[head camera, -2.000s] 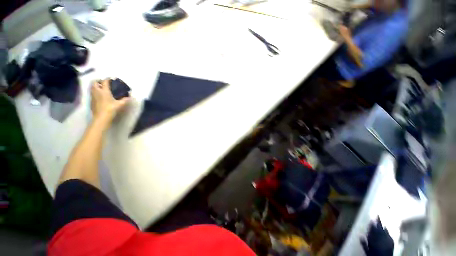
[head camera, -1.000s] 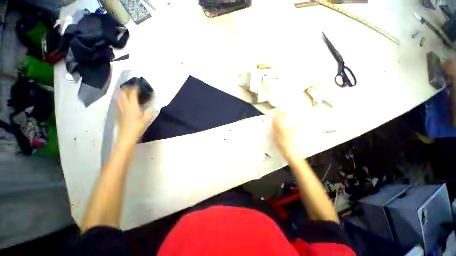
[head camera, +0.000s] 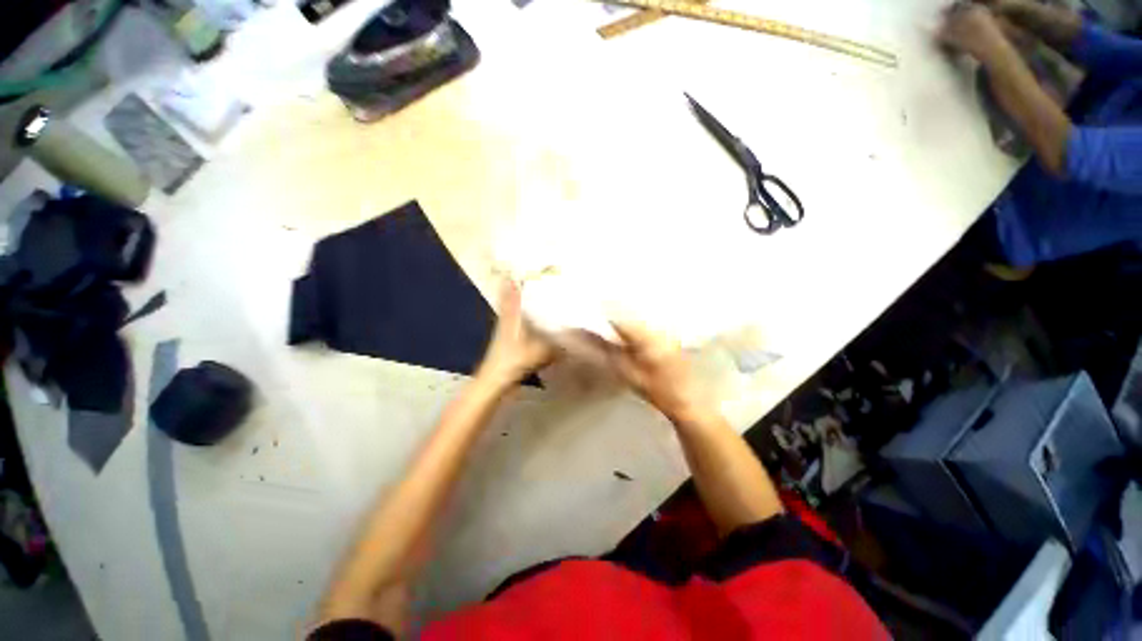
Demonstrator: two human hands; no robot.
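A dark fabric piece (head camera: 401, 294) lies flat on the off-white table, its left end folded or layered. My left hand (head camera: 507, 351) is over its right tip, and a bit of black shows beside the fingers. My right hand (head camera: 654, 369) is just to the right, fingers toward the left hand. Between them is a blurred, pale thing (head camera: 582, 356); I cannot tell what it is or which hand grips it. A pale, crumpled scrap (head camera: 751, 353) lies right of my right hand. The black rounded jar (head camera: 200, 403) stands at the left, away from both hands.
A grey strip (head camera: 167, 501) and dark scraps (head camera: 75, 301) lie at the left. An iron (head camera: 401, 60), yellow ruler (head camera: 789, 38) and black shears (head camera: 751, 175) lie farther back. A person in blue (head camera: 1102, 157) is at the right edge. Grey boxes (head camera: 1002, 457) stand below the table.
My left hand has let go of the black jar and moved right to the fabric's tip. My right hand is now close to it. The white crumpled pieces no longer lie as they did.
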